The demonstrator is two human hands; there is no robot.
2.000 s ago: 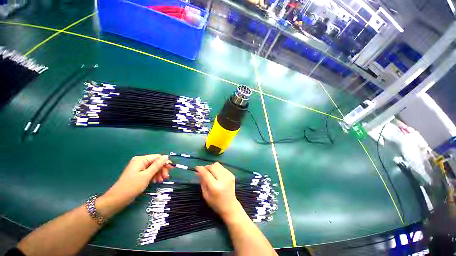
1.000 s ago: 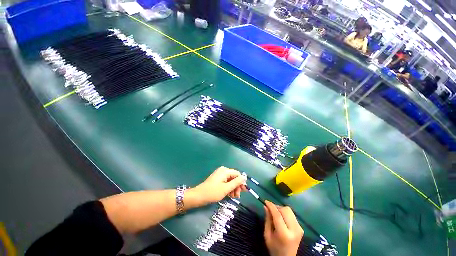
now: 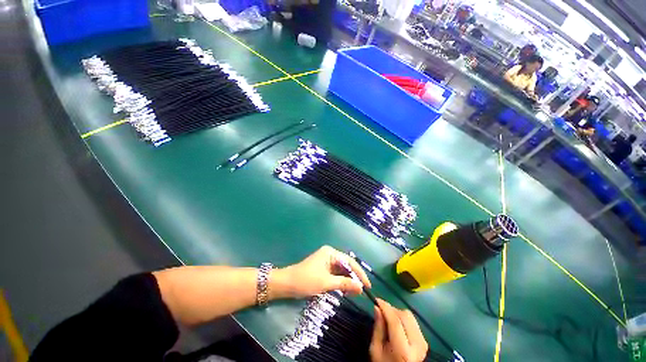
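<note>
My left hand (image 3: pixel 327 272), with a metal watch band at the wrist, pinches the white-sleeved end of a thin black cable (image 3: pixel 371 297). My right hand (image 3: pixel 398 334) grips the same cable just behind that end; it is partly cut off by the bottom edge. A bundle of black cables with white ends (image 3: pixel 312 327) lies under my hands, partly hidden. One separate cable (image 3: pixel 397 293) lies beyond my hands, slanting down to the right. The yellow and black heat gun (image 3: pixel 453 253) stands beyond my right hand, its metal nozzle up and tilted right in view.
A second cable bundle (image 3: pixel 347 189) lies beyond my hands. Two separate cables (image 3: pixel 273 143) lie between it and the large cable stack (image 3: pixel 170 88). A blue bin (image 3: pixel 382 102) holds red items; another blue bin (image 3: pixel 95 21) is far left. People (image 3: pixel 524 76) sit at benches behind.
The view has swung left, bringing in the large cable stack and the far-left bin. My left fingers have closed further over the cable's white end. Both hands still hold the cable.
</note>
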